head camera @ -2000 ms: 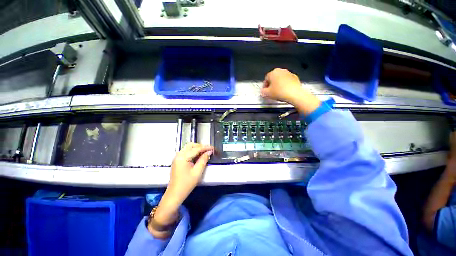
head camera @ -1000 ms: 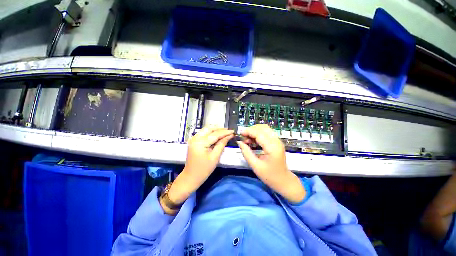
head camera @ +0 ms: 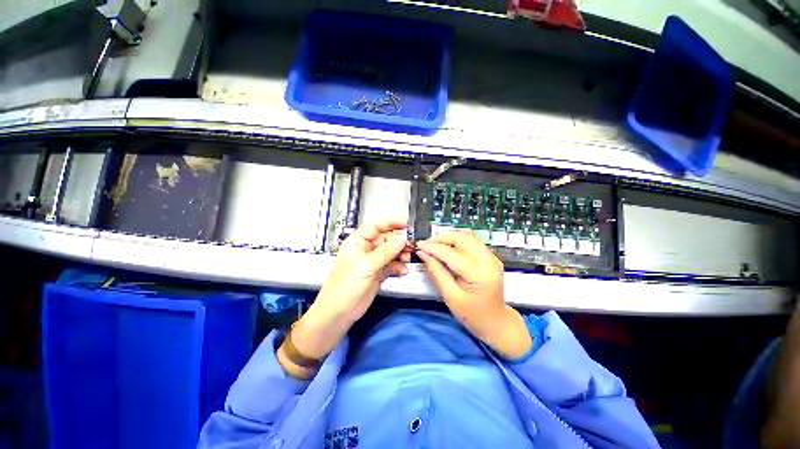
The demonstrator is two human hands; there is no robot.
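Note:
My left hand (head camera: 367, 263) and my right hand (head camera: 465, 274) meet fingertip to fingertip at the near left corner of the black carrier. A tiny dark component (head camera: 413, 246) shows between their fingertips; its exact shape is too small to tell. The green circuit board panel (head camera: 517, 210) lies in the carrier (head camera: 614, 224), with a row of small boards and a pale near edge. Pale clips (head camera: 445, 169) sit on the carrier's far edge. My right hand hides part of the carrier's near edge.
A blue bin (head camera: 368, 114) with loose silvery pieces stands on the shelf, and a tilted blue bin (head camera: 680, 96) to the right. A dark scuffed plate (head camera: 167, 197) lies left on the conveyor. A blue crate (head camera: 123, 368) is below left. A neighbour's arm (head camera: 785, 395) shows at right.
My right hand has come from the shelf to meet my left hand at the fingertips. Since one second ago, the carrier has shifted slightly right in view and the neighbour's arm has moved.

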